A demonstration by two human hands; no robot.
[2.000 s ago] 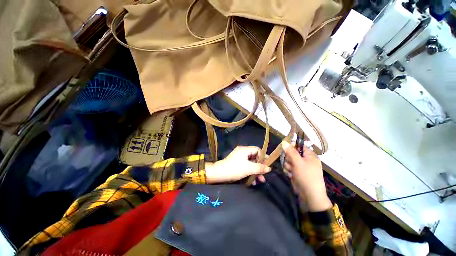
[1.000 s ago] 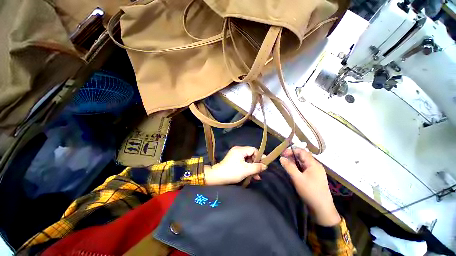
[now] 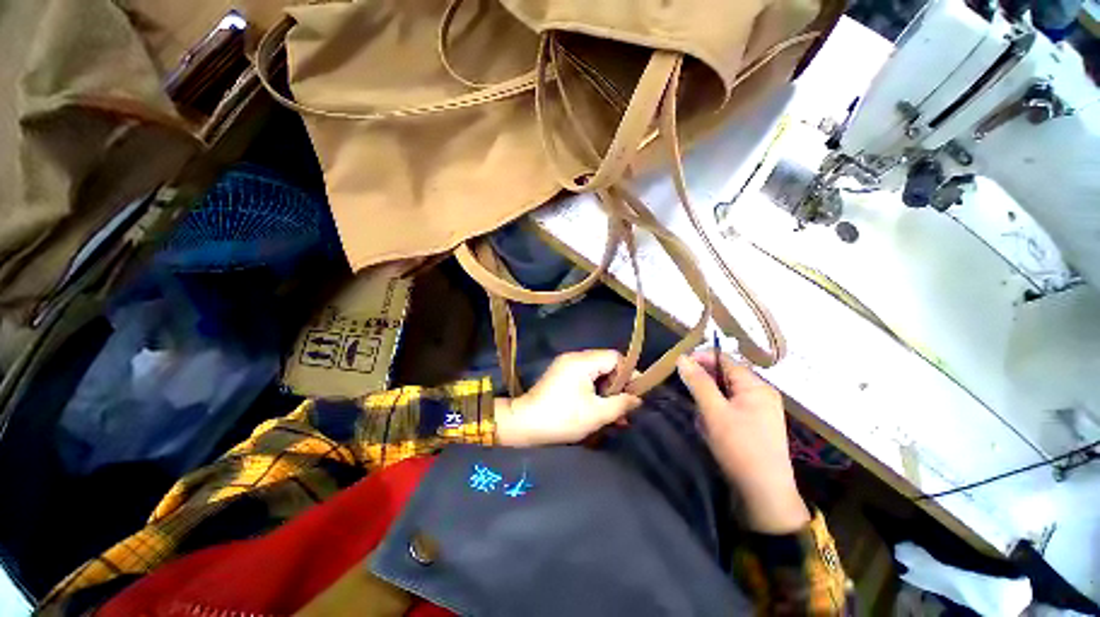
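My left hand (image 3: pixel 572 400) holds a tan strap (image 3: pixel 663 366) between thumb and fingers over the lap. My right hand (image 3: pixel 733 407) is just right of the strap, its fingers closed on small dark thread snips (image 3: pixel 719 352) whose thin blade points up. The strap runs up in loops to the tan bag (image 3: pixel 422 181), which lies over the table's left edge. Other straps hang in loops from the bag opening. The lower part of the snips is hidden in my right hand.
A white sewing table (image 3: pixel 844 362) and sewing machine (image 3: pixel 953 97) are at the right. A thin yellow-green strip (image 3: pixel 844 295) lies on the table. A cardboard box (image 3: pixel 350 338) and blue basket (image 3: pixel 247 219) are below at the left. A brown fabric heap (image 3: pixel 85 133) is at far left.
The snips, lower and tilted against the strap a second ago, now point upright beside it. My left hand keeps its hold with little movement.
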